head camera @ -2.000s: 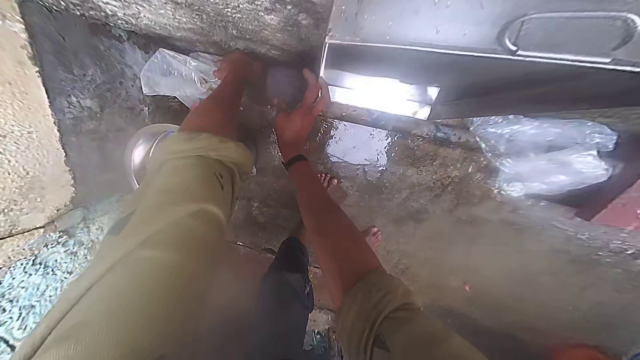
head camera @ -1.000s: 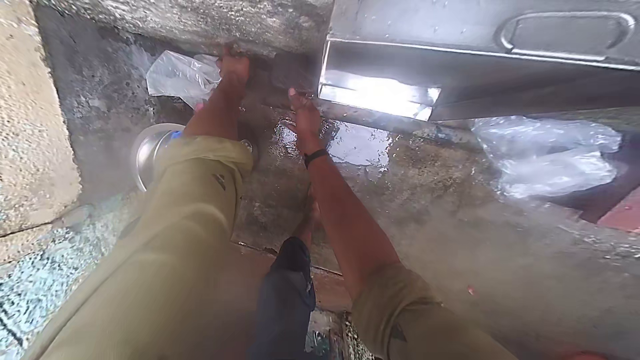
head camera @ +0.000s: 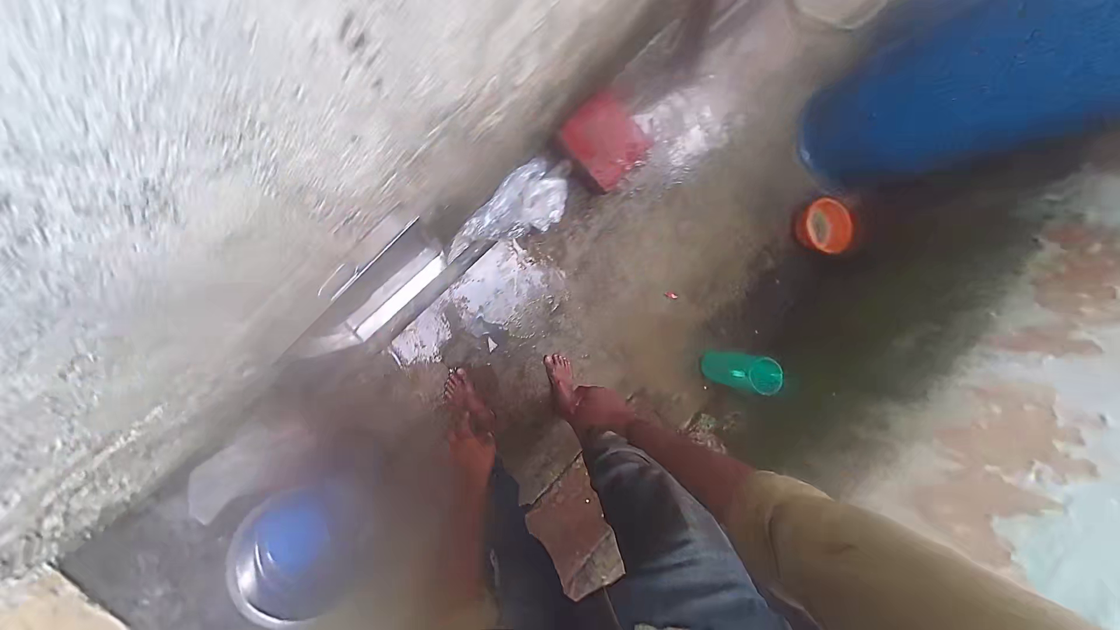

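Note:
My right hand is low beside my right ankle, its fingers not clearly visible. What seems to be my left hand is a blur by my left shin; whether it holds anything cannot be told. Between the bare feet and the wall lies a wet patch of floor. A round steel basin with something blue in it is at lower left. To the right of the feet, a green plastic mug lies on its side.
A metal box with a wire handle stands along the rough wall. Beyond it are a crumpled clear plastic bag and a red block. An orange cup sits near a large blue container.
The view has swung right. Both hands were at the wall beside the metal box, the right around a dark object two seconds ago; now the right is down near my leg.

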